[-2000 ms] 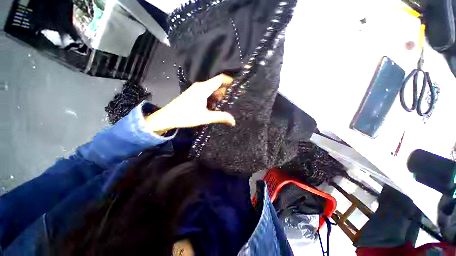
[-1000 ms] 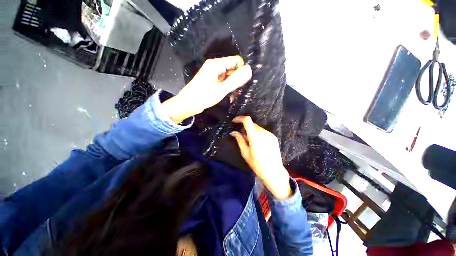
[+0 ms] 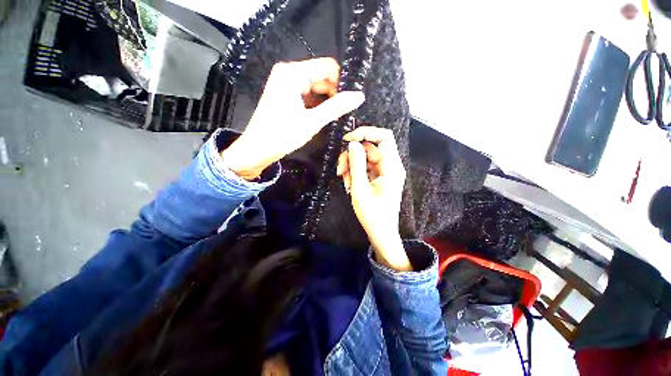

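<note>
A dark flecked garment (image 3: 382,81) lies across my lap and the worktable's edge, with smooth black lining at its left. A black braid with white flecks (image 3: 324,176) runs down its middle. My left hand (image 3: 290,106) pinches the garment at the braid between thumb and bent fingers. My right hand (image 3: 374,172) is just below it, thumb and fingertips drawn together beside the braid. Any needle or thread between those fingertips is too small to see.
On the white worktable (image 3: 478,73) at the right lie a phone (image 3: 588,103), black-handled scissors (image 3: 649,88) and a thin red item (image 3: 631,181). A red basket (image 3: 531,283) stands below. A black crate (image 3: 118,106) stands on the floor at upper left.
My right hand, out of sight at first, has come in and moved up to the braid, its fingers closing together. My left hand has shifted and closed its thumb onto the garment.
</note>
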